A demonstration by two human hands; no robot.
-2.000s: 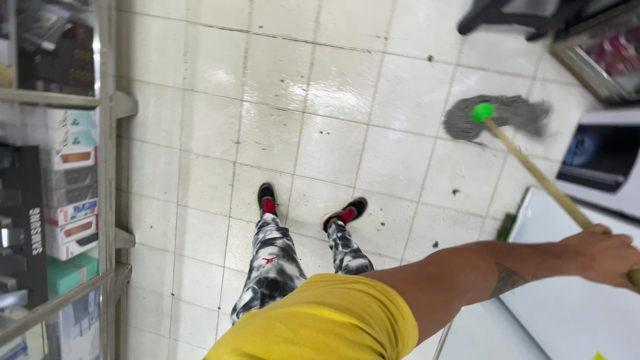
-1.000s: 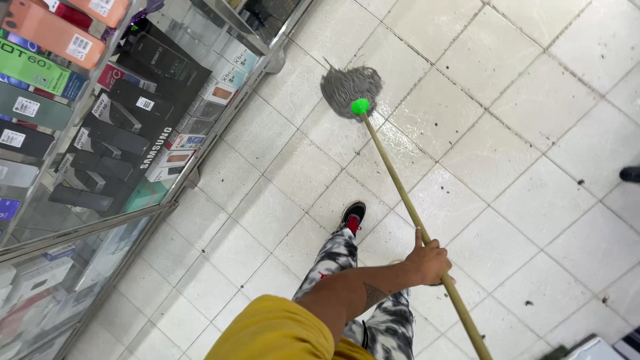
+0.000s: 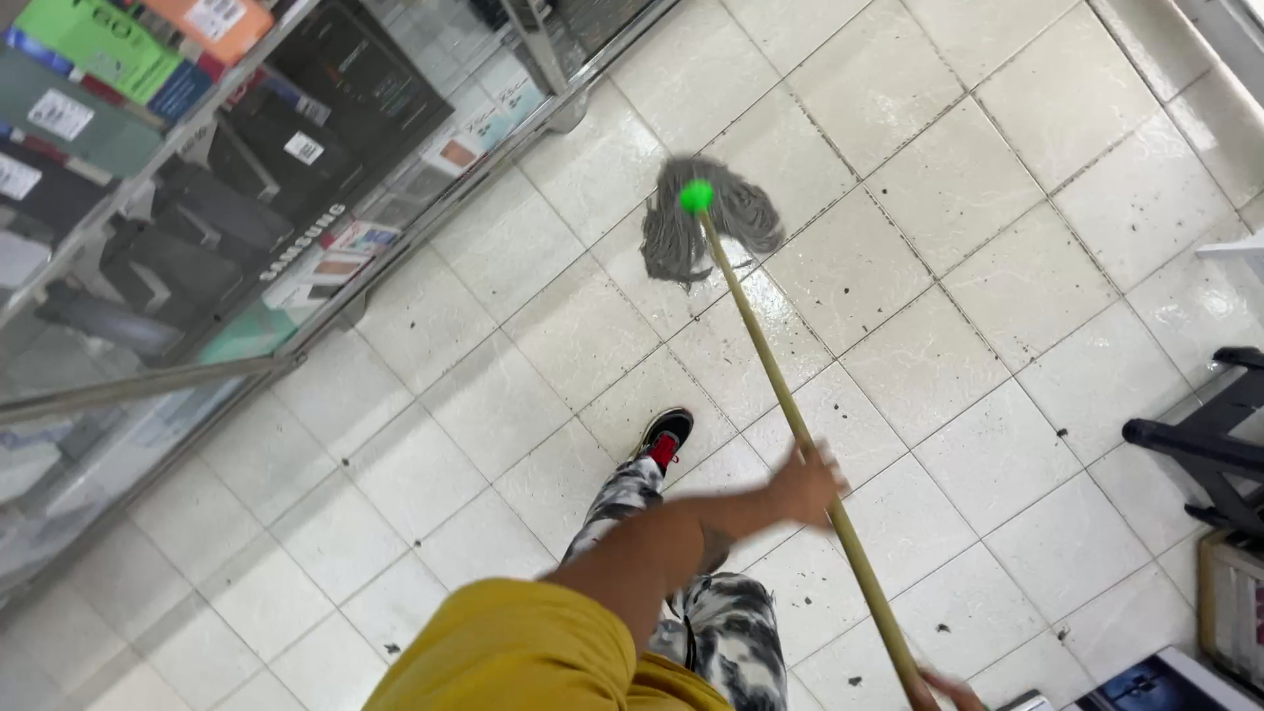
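A string mop with grey strands (image 3: pixel 716 222) and a bright green socket (image 3: pixel 696 196) rests on the tiled floor in the upper middle of the head view. Its long wooden handle (image 3: pixel 765 346) slants down to the lower right. Partway along that handle, my left hand (image 3: pixel 808 484) is wrapped around it, slightly blurred. My right hand (image 3: pixel 943 691) holds the handle lower down, at the bottom edge of the view, where it is partly cut off. The far end of the handle is out of view.
A glass display case (image 3: pixel 434 212) with boxed phones and other boxes runs along the left. One black shoe (image 3: pixel 667 432) stands on the tiles below the mop. Black stool-like legs (image 3: pixel 1200 444) and a box (image 3: pixel 1229 592) are at the right edge. Dark specks of dirt dot the floor.
The mop head has moved from near the dark legs at the right to the floor nearer the display case. My right hand has come into view at the bottom. The view has turned.
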